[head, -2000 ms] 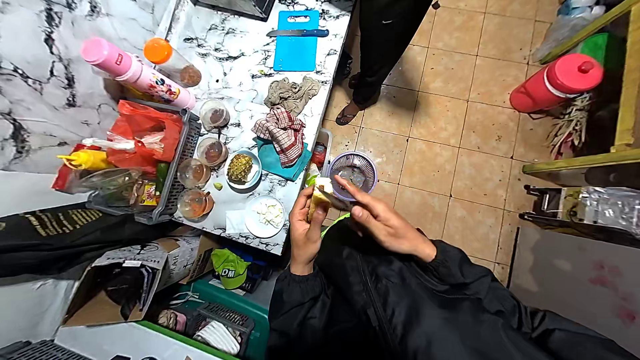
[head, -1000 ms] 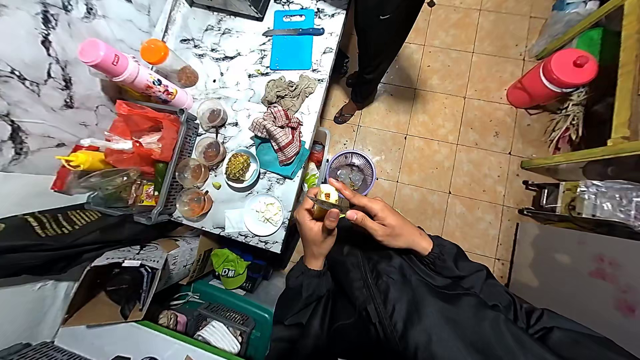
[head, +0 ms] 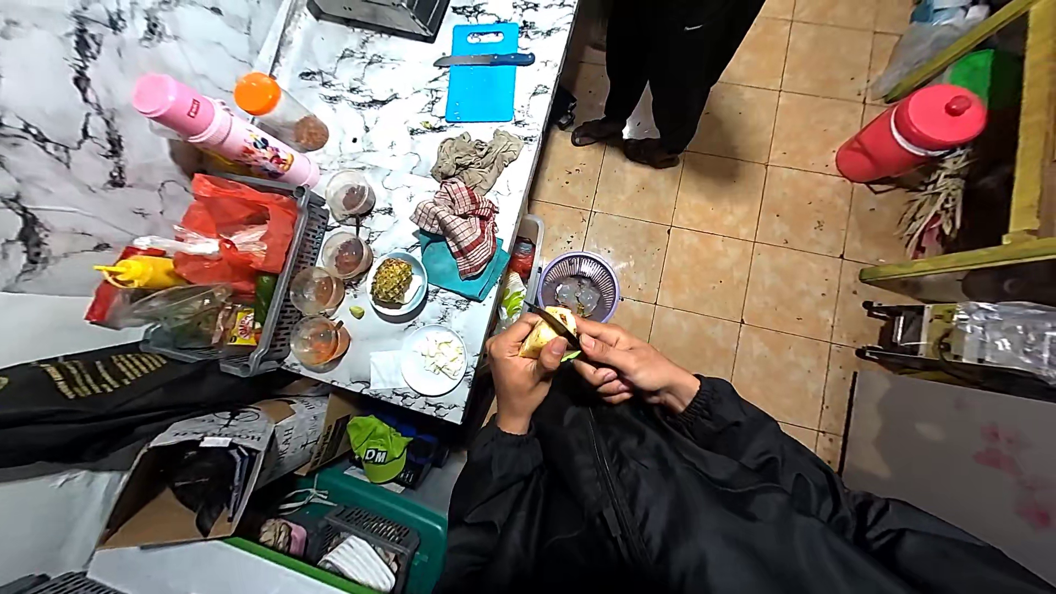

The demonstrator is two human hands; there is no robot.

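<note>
In my left hand (head: 520, 371) is a pale yellowish piece of food (head: 540, 334), perhaps a fruit or vegetable. My right hand (head: 631, 363) grips a knife with a green handle, its dark blade (head: 554, 320) lying against that piece. Just beyond both hands, lower down, is a purple plastic basket (head: 615, 285) with clear, wet-looking contents. To the left on the marble-patterned counter, a white plate (head: 410, 380) bears pale shreds, and a bowl (head: 421, 301) holds a chunky yellow-green food. My fingers cover part of the piece and the knife handle.
On the counter are a blue cutting board (head: 480, 103) with a knife (head: 495, 59), a checked cloth (head: 462, 223), glass bowls (head: 317, 290), a pink bottle (head: 247, 148) and a grey basket (head: 289, 305). Another person's legs (head: 660, 66) stand on the tiled floor beyond. A red jug (head: 907, 132) is at right.
The knife blade, hard to make out earlier, now shows across the pale piece. My hands stay close together near the purple basket.
</note>
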